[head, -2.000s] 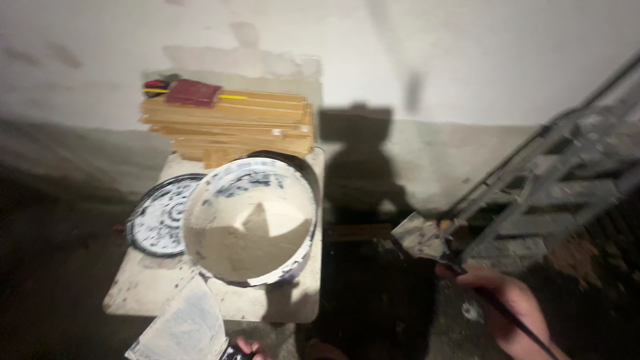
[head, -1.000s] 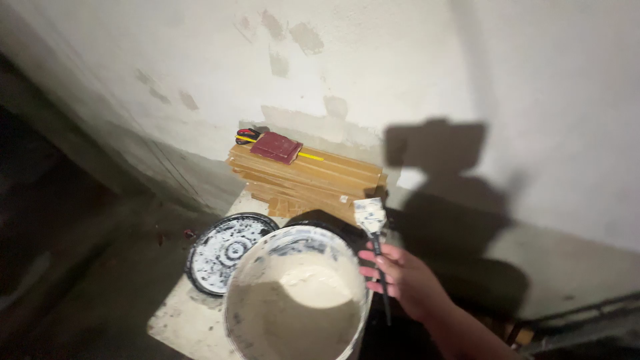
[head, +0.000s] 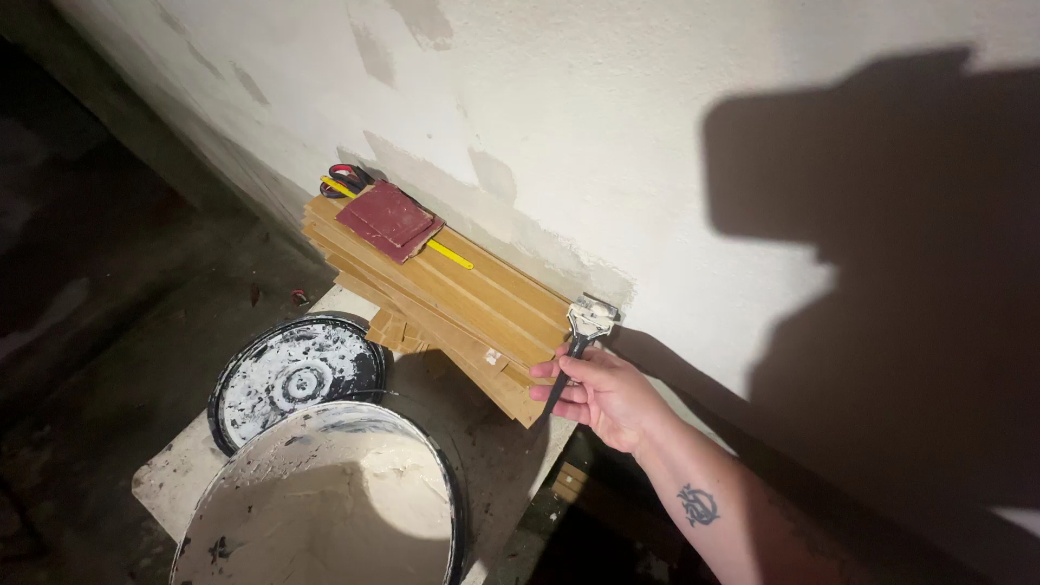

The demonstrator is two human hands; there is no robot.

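Observation:
My right hand [head: 605,394] grips the black handle of a scraper [head: 591,318], its head up and smeared with pale compound. The hand is over the right end of a stack of wooden planks [head: 479,284]. Red sandpaper sheets [head: 390,219] lie on the planks, over a yellow strip [head: 449,253], beside red and black scissors-like handles [head: 348,179]. Lower left of the hand stands a bucket [head: 325,504] of pale filling compound; its splattered lid [head: 301,378] lies behind it. My left hand is out of view.
The bucket, lid and planks rest on a stained pale board or tabletop [head: 175,475]. Behind the planks rises a patched whitish wall [head: 561,122], with a large dark shadow at right. Wooden pieces [head: 597,496] lie below the tabletop's right side.
Two seconds ago a wide putty knife and part of my left hand showed at the bottom; both are out of view now. My right hand with the scraper has moved from the ladder side to the planks.

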